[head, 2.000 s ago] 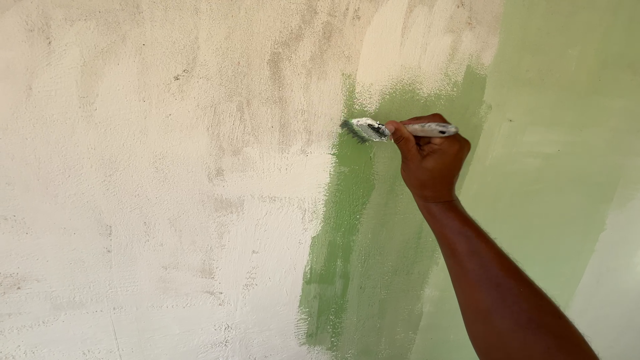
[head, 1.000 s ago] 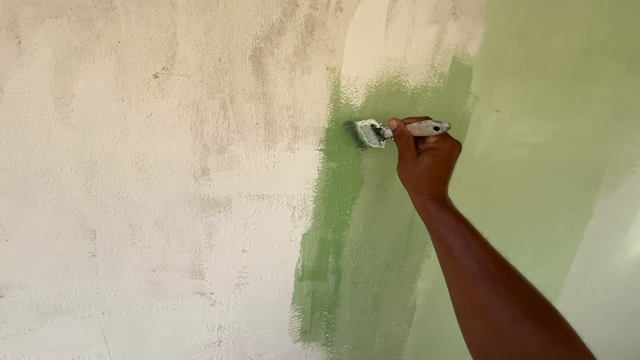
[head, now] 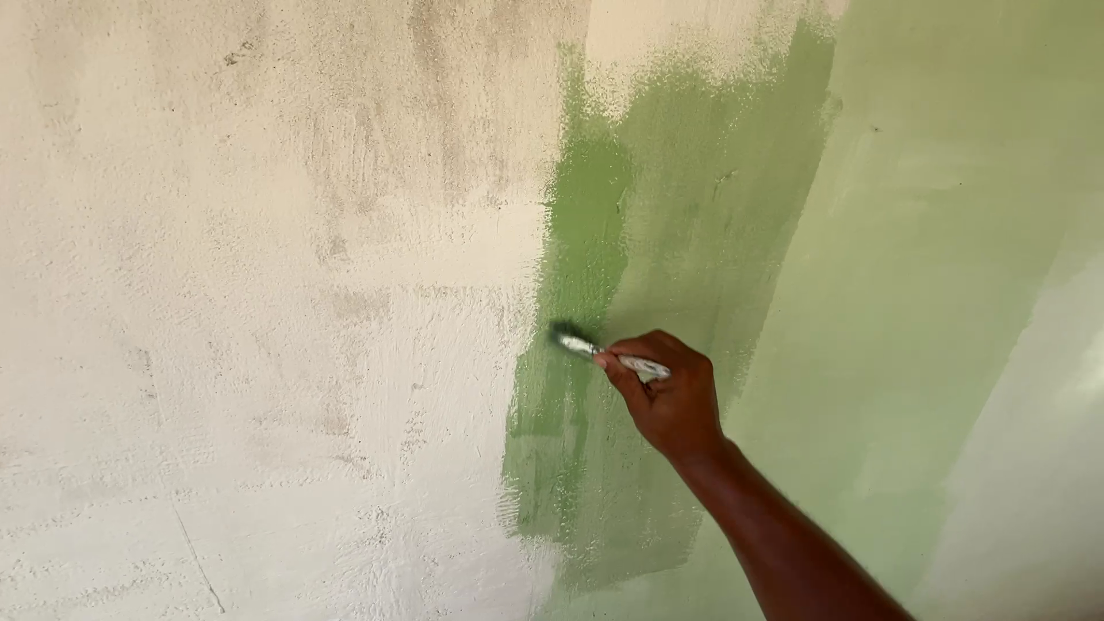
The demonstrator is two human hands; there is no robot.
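My right hand (head: 668,388) grips a paintbrush (head: 576,343) by its paint-smeared light handle, thumb on the near side. The brush points left, its dark bristles at the left part of a green painted patch (head: 716,172) on a rough wall (head: 216,345). Whether the bristle tips press on the wall is hard to tell, as they are slightly blurred. Darker, brighter green paint (head: 586,224) runs down the patch's left side, above the brush. My left hand is out of view.
To the left the wall is off-white with brownish stains and a thin crack (head: 198,556) low down. On the right lies a smoother, paler green area (head: 914,285), with a whitish area (head: 1035,483) beyond its slanting lower right edge.
My right hand has moved down the wall with the paintbrush, from near the top of the green patch to about its middle. The strip above the brush now looks a more solid, brighter green.
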